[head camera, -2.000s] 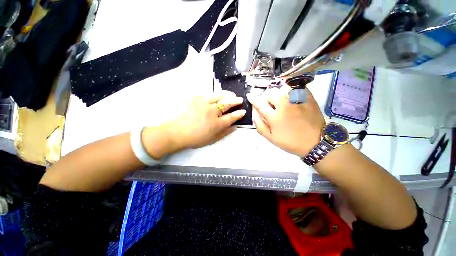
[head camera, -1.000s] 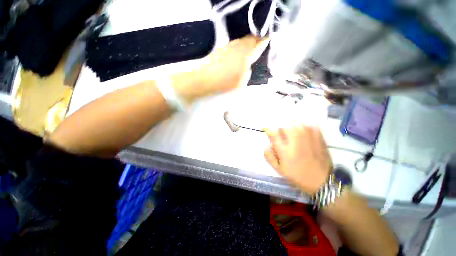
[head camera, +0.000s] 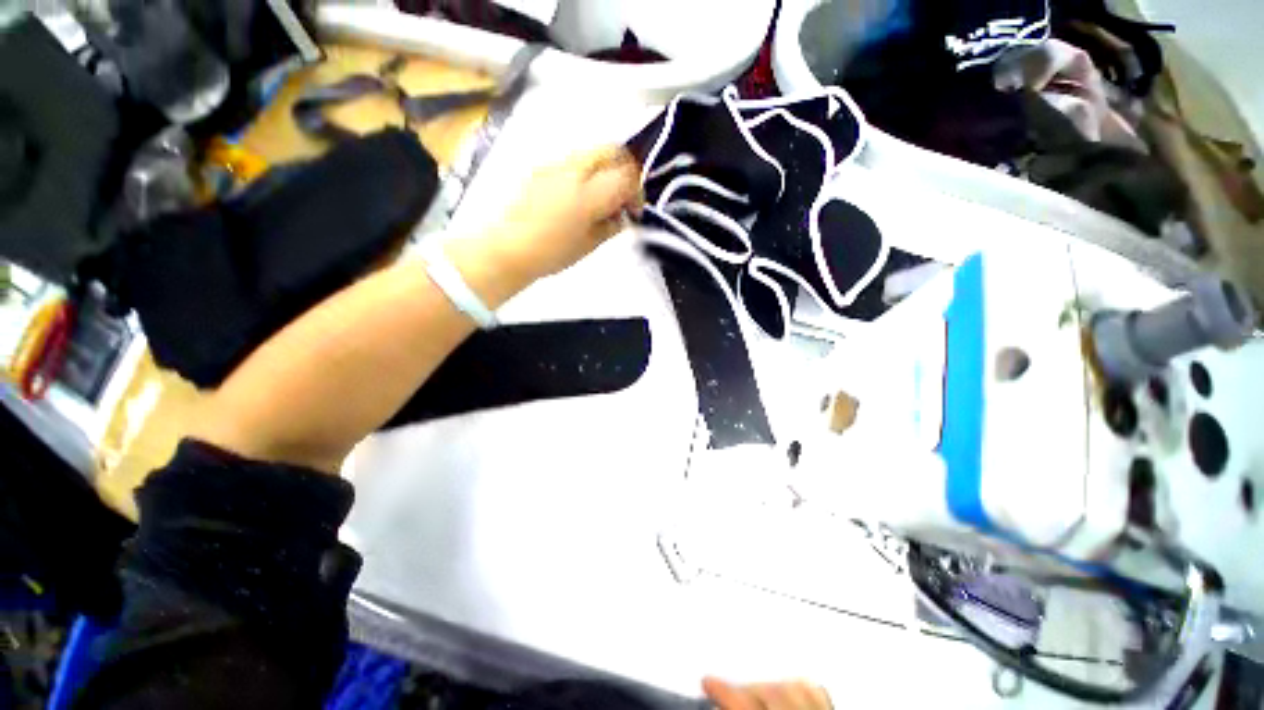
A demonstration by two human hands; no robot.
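My left hand is stretched out at the left edge of a heap of black pieces edged with white tape. Its fingers are bent against the heap; whether they grip it is hidden. A black speckled strip runs from the heap down towards the machine head. A stack of black speckled cut pieces lies below my left forearm, partly hidden by it. My right hand is cut off by the bottom edge; only some fingers show.
The white sewing machine head with a blue stripe stands at right. A dark fabric bundle lies on the tan board at left. Red-handled scissors are far left. A phone shows partly behind the machine. More dark fabric lies at the back right.
The view has swung left and up. My left hand has moved away from the needle area to the taped heap behind. My right hand has dropped to the bottom edge of the view.
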